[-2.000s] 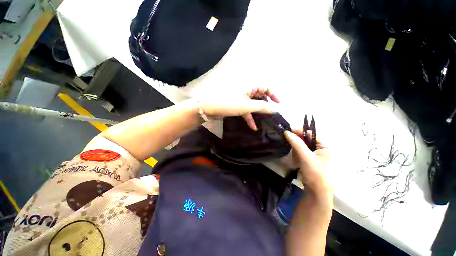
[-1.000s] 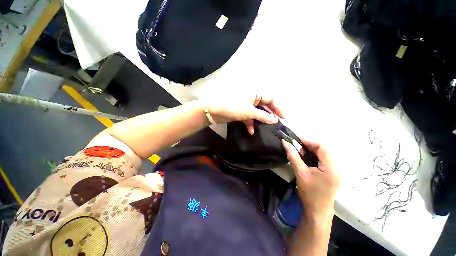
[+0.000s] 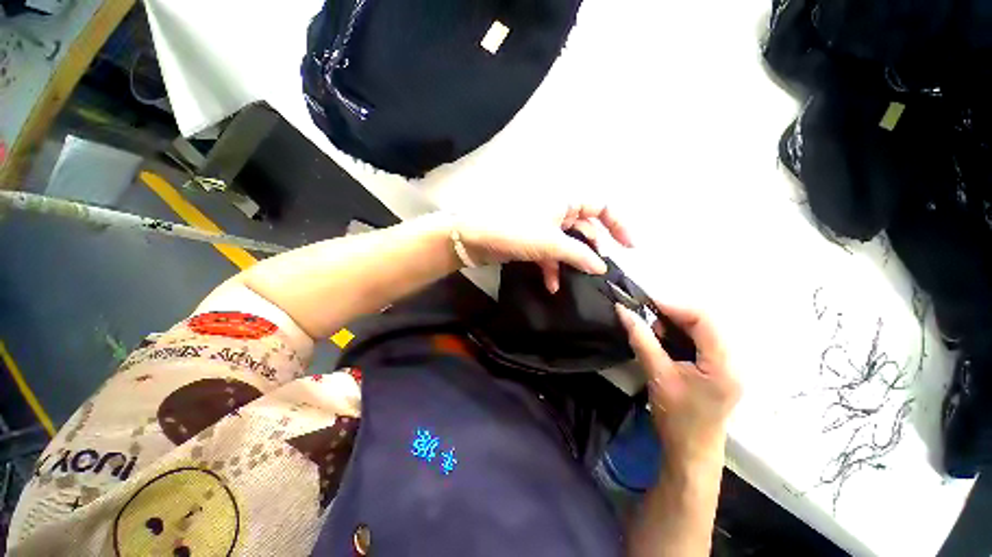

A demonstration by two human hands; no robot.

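Note:
A black bag piece (image 3: pixel 560 316) is held at the table's front edge, its smooth dark side showing. My left hand (image 3: pixel 544 250) grips its upper edge between thumb and fingers. My right hand (image 3: pixel 691 359) is at the piece's right end, holding the small dark snips (image 3: pixel 631 299), whose blades lie along the edge by my left thumb. The snips' body is mostly hidden by my fingers. Whether the blades touch a thread is too small to tell.
Another black bag piece with a pale sticker (image 3: pixel 435 82) lies at the far left of the white table (image 3: pixel 674 141). A black pile (image 3: pixel 925 185) is at the right. Thread clippings (image 3: pixel 865 381) lie right of my right hand. A blue container (image 3: pixel 629 452) is below the edge.
The snips pointed away from the piece two seconds ago; now they are turned onto its edge. My right hand has closed in around them. The camera view has shifted slightly.

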